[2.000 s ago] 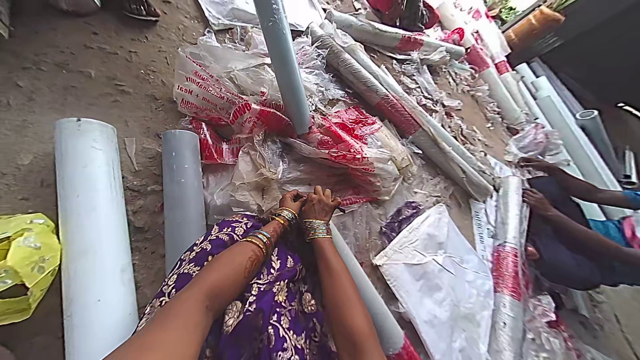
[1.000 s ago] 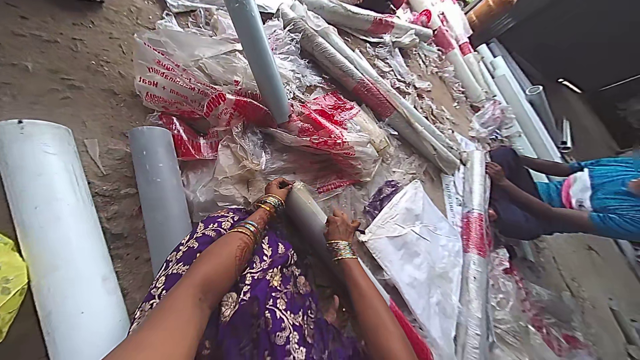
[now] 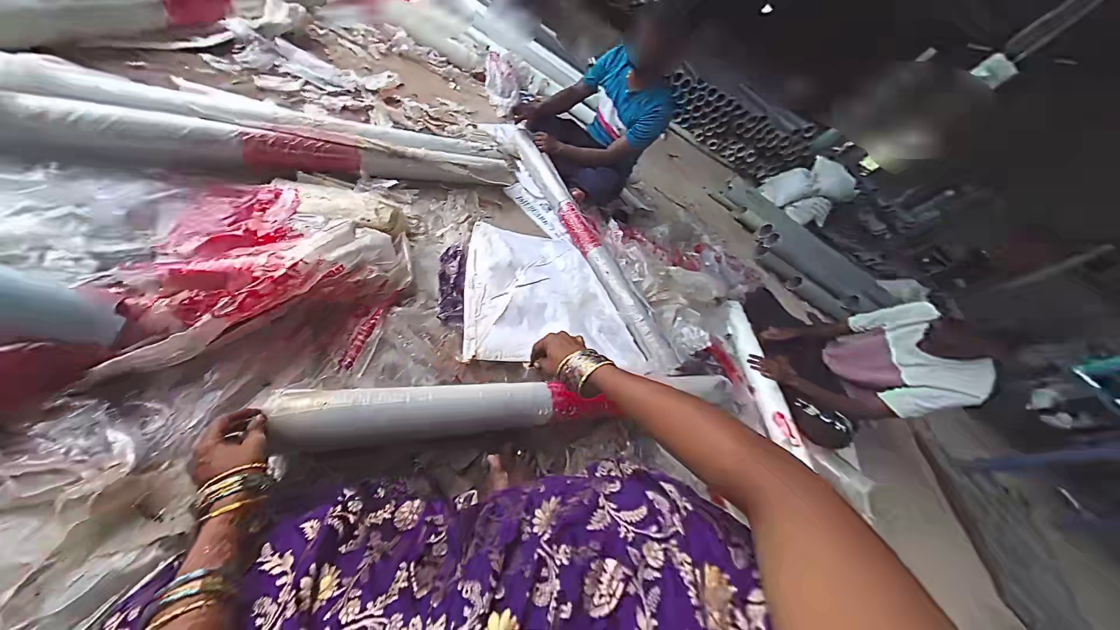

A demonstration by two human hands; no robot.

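Note:
A grey plastic pipe in clear film with a red printed band (image 3: 411, 413) lies crosswise before my lap. My left hand (image 3: 234, 451) is at its left end, fingers bent against the end; whether it grips the film or the pipe is unclear. My right hand (image 3: 556, 352) is over the pipe's far side near the red band, fingers curled; what is between them cannot be told. Beyond the pipe is a white sheet sack (image 3: 538, 293), with a film-wrapped pipe (image 3: 595, 249) across its right part. Crumpled clear and red plastic film (image 3: 262, 271) lies to the left.
Long wrapped pipes (image 3: 297, 150) lie at the upper left, and a blurred grey pipe end (image 3: 52, 306) juts in from the left. A person in a blue shirt (image 3: 626, 109) sits beyond the sack; another in a white and pink top (image 3: 910, 359) sits at right. Stacked pipes (image 3: 744, 109) stand behind.
The view has swung to the right. My right hand has moved away from my left, along the pipe. More of the pipe shows, and a second person has come into view.

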